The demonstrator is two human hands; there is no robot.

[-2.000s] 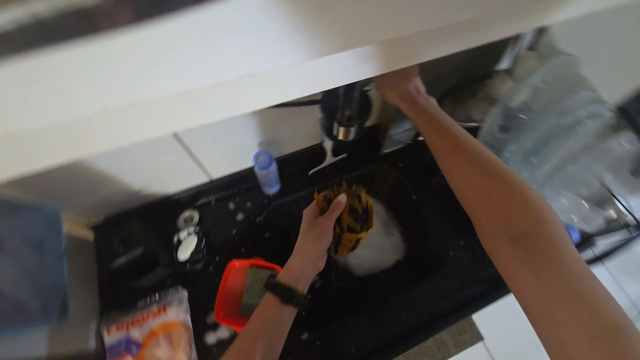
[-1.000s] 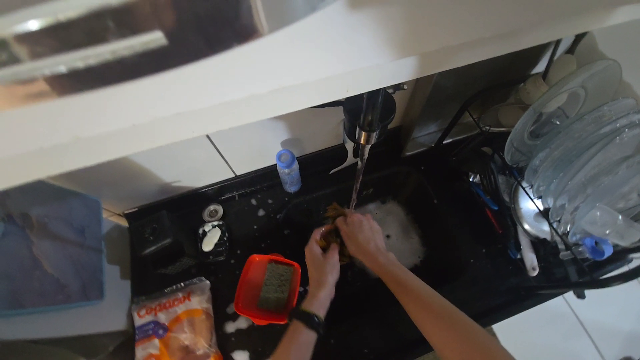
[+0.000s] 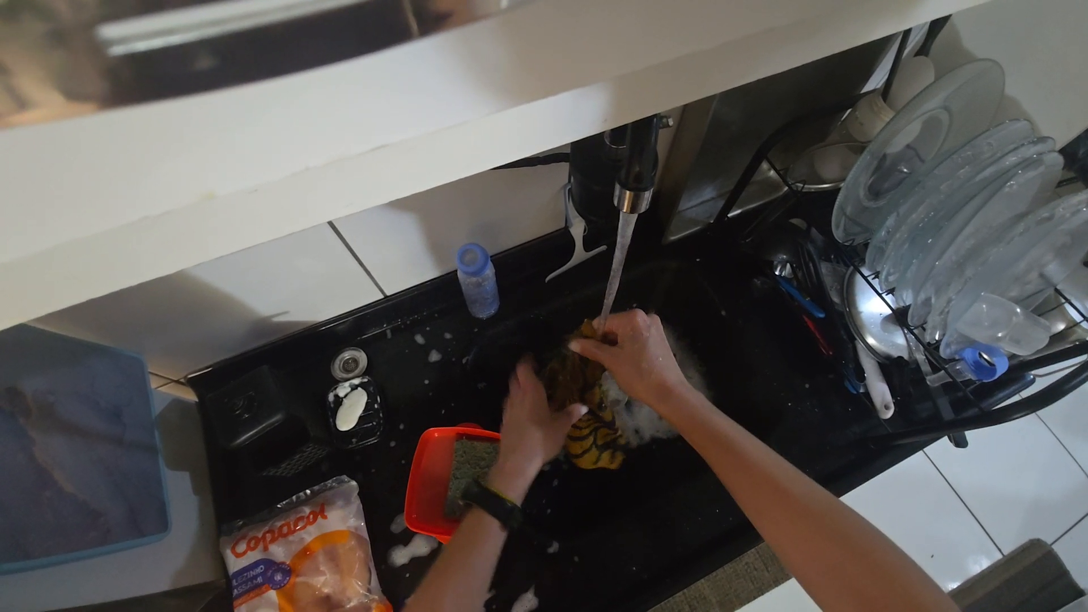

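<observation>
A yellow-brown cloth with black stripes (image 3: 597,440) hangs over the black sink basin (image 3: 671,476), its upper part crumpled between my hands. My right hand (image 3: 633,353) pinches its top edge where water falls from the black faucet (image 3: 633,170). Beside the cloth's left edge is my left hand (image 3: 535,416), slightly blurred, its thumb spread from the fingers; whether it grips the cloth is unclear. White suds (image 3: 650,408) lie in the basin behind the cloth. Left of my left hand sits a red plastic container (image 3: 425,484) with a green scouring sponge (image 3: 472,463) inside.
A blue-capped bottle (image 3: 478,280) stands at the sink's back edge. Soap (image 3: 351,410) rests in a black dish at left, above a plastic food package (image 3: 310,552). A rack of glass plates (image 3: 960,204) fills the right side. A white shelf (image 3: 425,127) crosses overhead.
My right hand has come from beside the faucet down to the cloth, and water now runs. Since one second ago, the cloth has gone from bunched to hanging lower, and my hands have moved apart.
</observation>
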